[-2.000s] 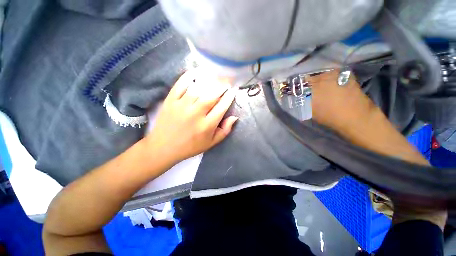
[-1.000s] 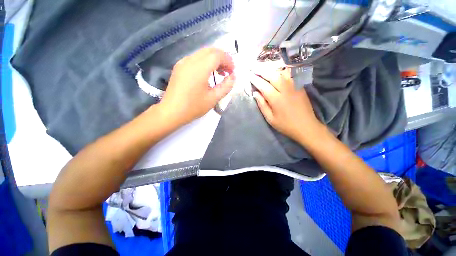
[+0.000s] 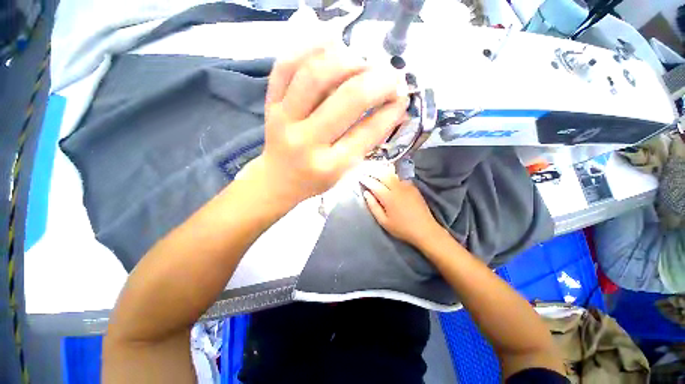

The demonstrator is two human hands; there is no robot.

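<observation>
The dark grey garment [image 3: 158, 142] lies spread left of the machine, with a front part hanging over the table edge and a bunched part at the right. The white JACK sewing machine [image 3: 481, 82] stands behind it. My left hand [image 3: 323, 120] is raised in front of the machine head, fingers bent; whether it grips anything there cannot be told. It hides the needle area in part. My right hand [image 3: 398, 206] lies on the grey cloth just below the presser area, fingertips near it. Part of a dark blue zigzag seam [image 3: 239, 159] shows beside my left wrist.
The white table [image 3: 67, 277] has a ruler-marked front edge. An orange and black tool [image 3: 542, 172] lies on it at the right. Blue bins [image 3: 552, 266] and khaki cloth [image 3: 593, 345] are below right. A yellow-and-black floor line [image 3: 21, 172] runs at the far left.
My left hand has risen from the cloth to the machine head. My right hand remains on the cloth by the presser area. The view has shifted, showing more of the machine's top.
</observation>
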